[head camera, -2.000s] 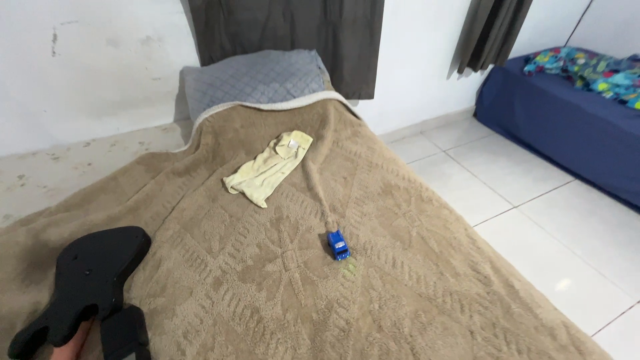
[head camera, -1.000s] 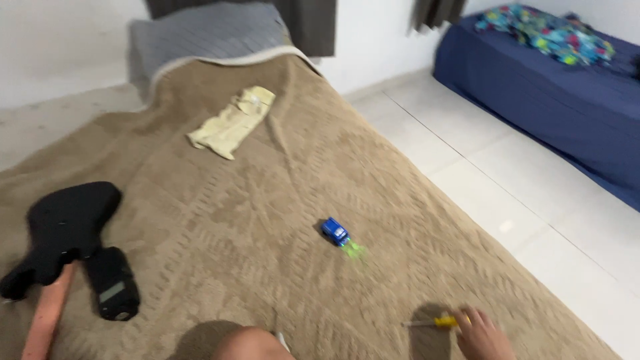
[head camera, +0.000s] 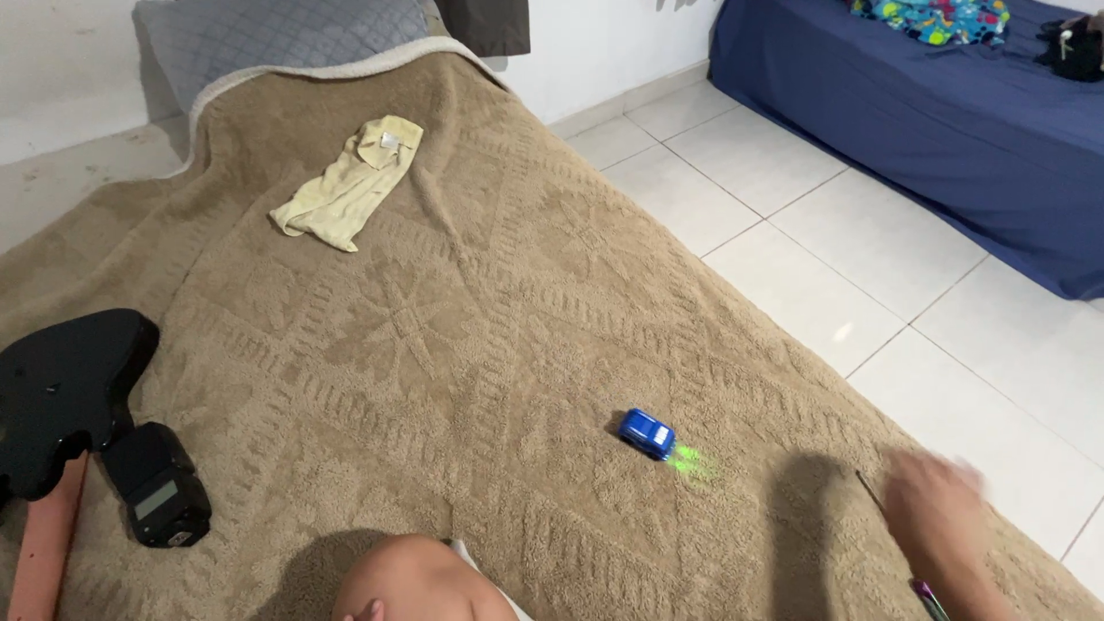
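At lower right in the head view is my right hand (head camera: 936, 500), blurred and closed around a small screwdriver; its thin dark shaft (head camera: 871, 492) points up and left. A shiny purple-green thing lies against the wrist. Only fingertips of my left hand (head camera: 369, 611) show at the bottom edge, by a bent knee (head camera: 423, 578); the rest is out of frame. Between the hands a blue toy car (head camera: 647, 434) sits on the brown blanket (head camera: 552, 345), green light spilling beside one end. Farther up lies a pale yellow cloth (head camera: 354, 185).
A black electric guitar body (head camera: 73, 388) with a reddish wooden neck (head camera: 50, 535) rests at left, beside a black camera flash (head camera: 159, 487). A grey pillow (head camera: 285, 43) is at the bed's head. White floor tiles (head camera: 828, 267) separate this bed from a blue-covered one (head camera: 914, 138).
The yellow screwdriver handle seen one second ago is now hidden by my right hand. Fingertips of my left hand have come into view. The view has tilted down since two seconds ago.
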